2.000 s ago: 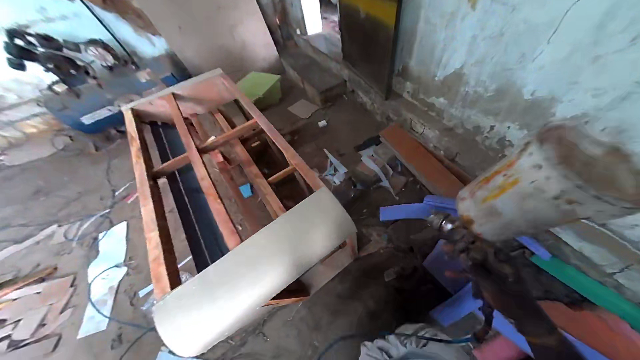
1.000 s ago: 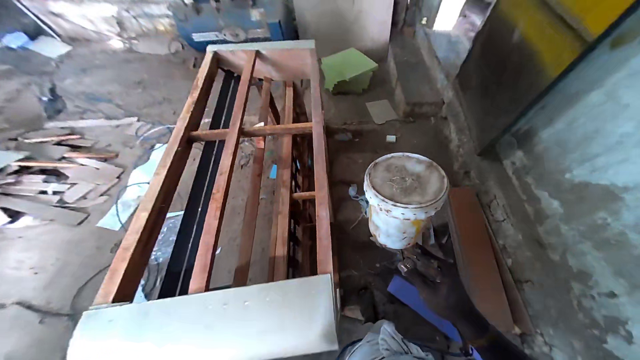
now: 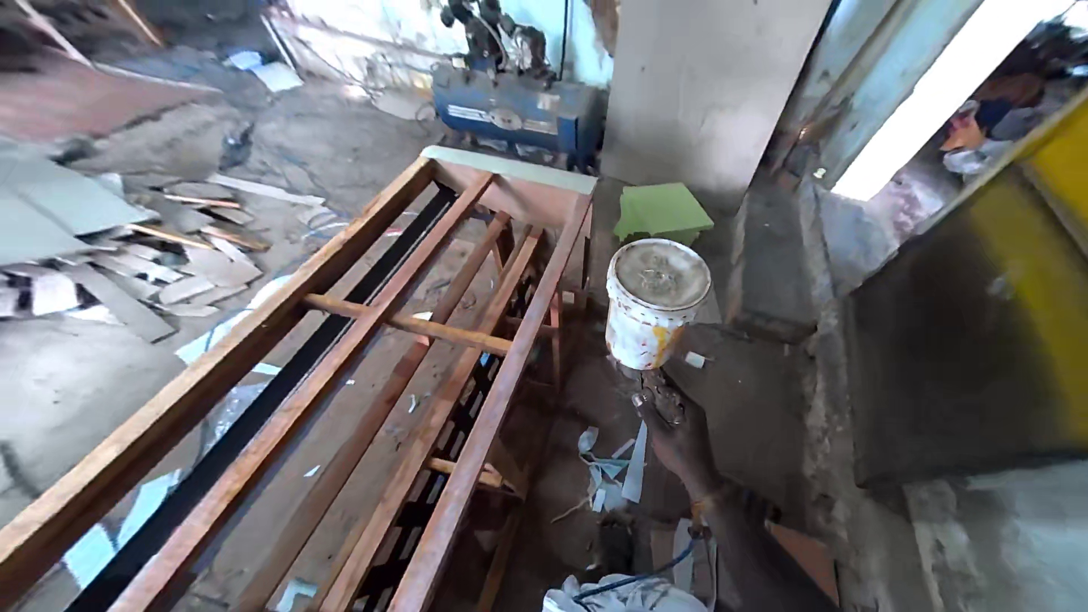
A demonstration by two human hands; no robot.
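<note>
My right hand is closed around the dark, stained body of a spray gun, most of which the fingers hide. On top of the gun sits a white plastic pot with a dusty lid and yellow paint stains. A thin blue hose passes beside the wrist. To the left of the hand stands a long wooden frame of reddish rails and short cross pieces, with a pale strip along its far end. Nothing is seen of my left hand.
Beyond the frame stands a blue air compressor. Green board pieces lie behind the pot. Laminate scraps litter the floor at left, and thin offcuts lie near my arm. A dark and yellow panel leans at right.
The view has turned and moved toward the compressor end of the frame. The pot, large at the right two seconds ago, is now farther ahead and more upright, still above my right hand.
</note>
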